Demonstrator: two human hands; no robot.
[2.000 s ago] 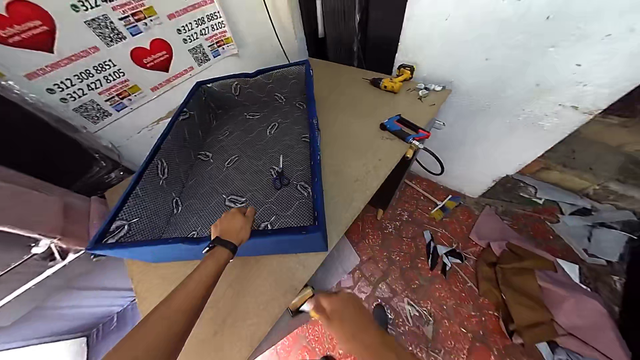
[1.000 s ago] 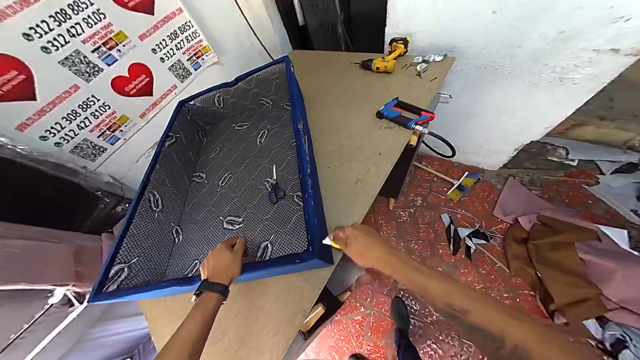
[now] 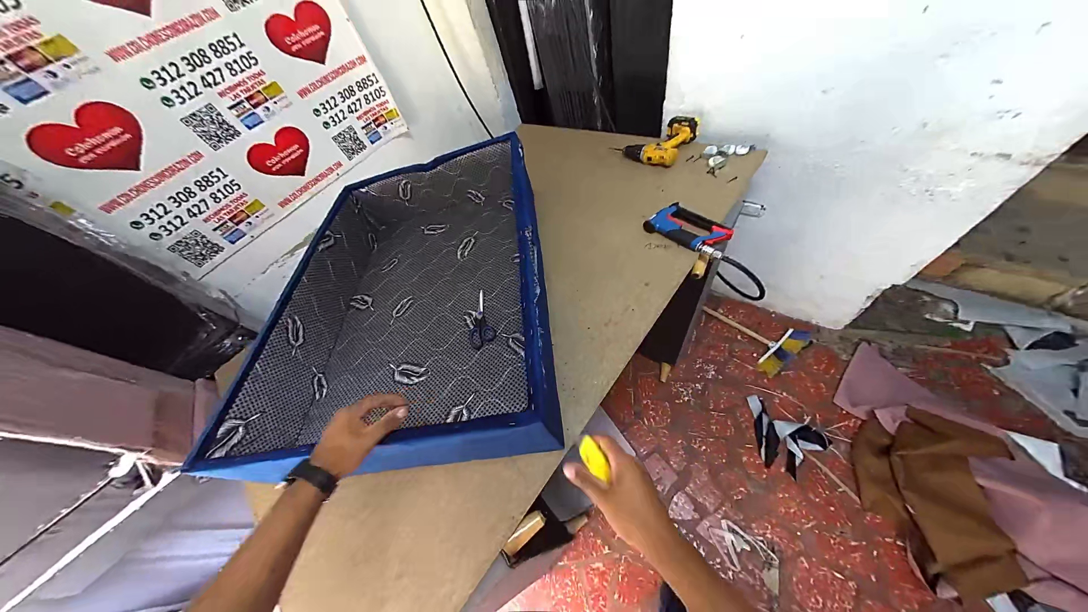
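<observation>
A shallow box lined with dark quilted, leaf-patterned fabric and edged in blue fabric [image 3: 476, 444] lies on a brown board table [image 3: 408, 527]. My left hand [image 3: 353, 433], with a black wristband, rests over the box's near edge, fingers curled inward; whether it grips the edge I cannot tell. Right of the box's near corner, my right hand [image 3: 625, 493] is closed around a small yellow object [image 3: 595, 459], its kind unclear. Dark-handled scissors [image 3: 481, 327] lie inside the box on the lining.
A yellow cordless drill [image 3: 663, 151] and small hardware [image 3: 722, 153] lie at the table's far end. Nearer is a blue and red pneumatic stapler [image 3: 690, 228] with a hose. A broom [image 3: 778, 348] and fabric scraps [image 3: 943, 476] lie on the red floor. A white wall [image 3: 816, 170] stands beyond.
My right hand was low beside the table, then at the box's near right corner, and is now off that corner to the right. My left hand stays at the near edge.
</observation>
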